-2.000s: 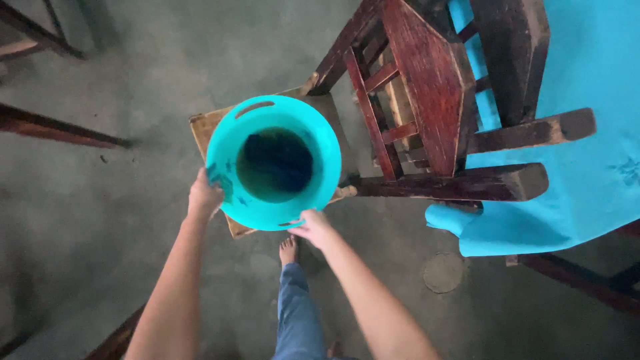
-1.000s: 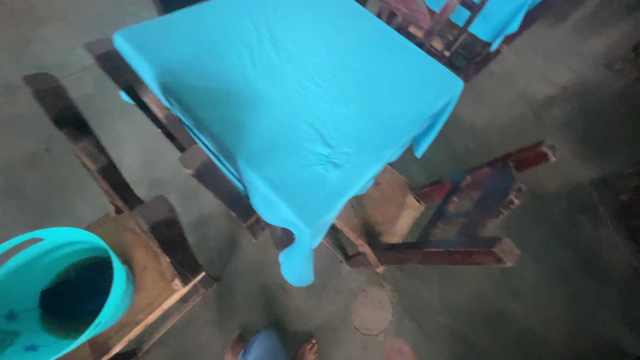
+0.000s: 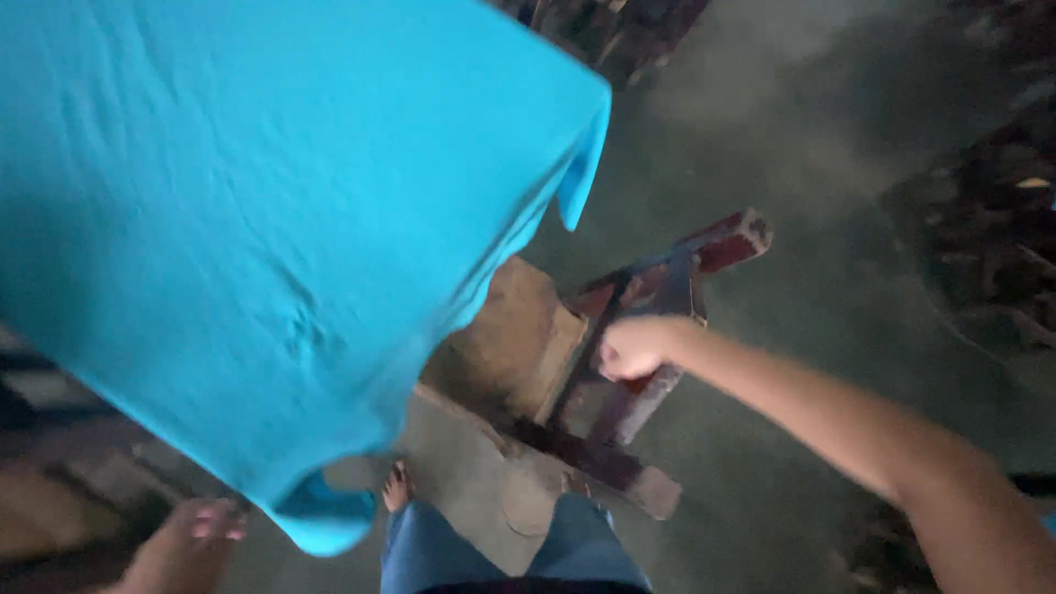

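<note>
My right hand is at the backrest of a dark red wooden chair, its fingers curled; blur hides whether they grip a slat or only hang over it. The chair's bare wooden seat lies partly under the edge of a table covered by a bright blue cloth. Low at the left, my left hand is blurred, just beside the cloth's hanging corner, and nothing shows in it.
Blurred wooden furniture stands at the lower left. A round mark shows on the concrete floor between my bare feet. Dark, rough clutter lies along the right side.
Two seconds ago both hands held a turquoise basin on a wooden chair. One second ago the basin stood there without my hands; now it is out of view. My right hand has come to the other chair.
</note>
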